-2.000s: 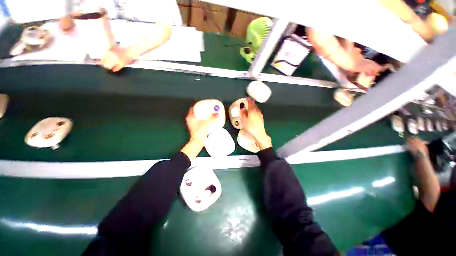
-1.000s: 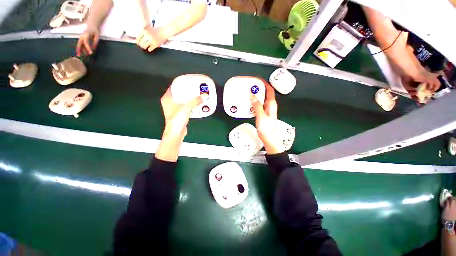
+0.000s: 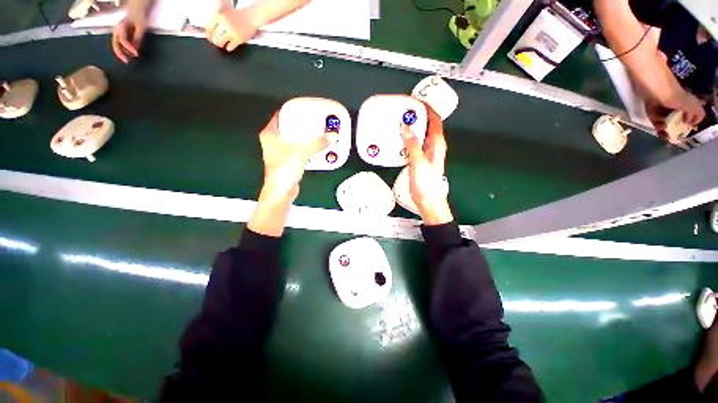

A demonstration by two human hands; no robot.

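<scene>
My left hand [image 3: 282, 157] holds an off-white plug-in unit [image 3: 303, 118], thumb on its front beside a lit blue display. My right hand [image 3: 426, 161] holds a second plug-in unit [image 3: 382, 118] beside it, also lit blue, thumb below the display. The two units are side by side over the green conveyor belt [image 3: 197, 142]. Under and near my right hand lie two more units, one pale unit [image 3: 365, 194] and one partly hidden by the hand [image 3: 405, 191]. Another unit [image 3: 360, 273] with a dark display lies face up on the glossy worktop [image 3: 142, 315].
Several units lie on the belt at left, one face up [image 3: 83, 136], one with pins up [image 3: 82, 86]. Units also lie behind my right hand [image 3: 438, 97] and farther right [image 3: 609, 134]. A pale rail [image 3: 157, 201], a grey post [image 3: 598, 208] and other people's hands [image 3: 228, 30] are around.
Since the earliest frame, both units have come up from the belt, with displays now showing lit numbers. Over the last second the hands keep their hold, and the view has shifted slightly.
</scene>
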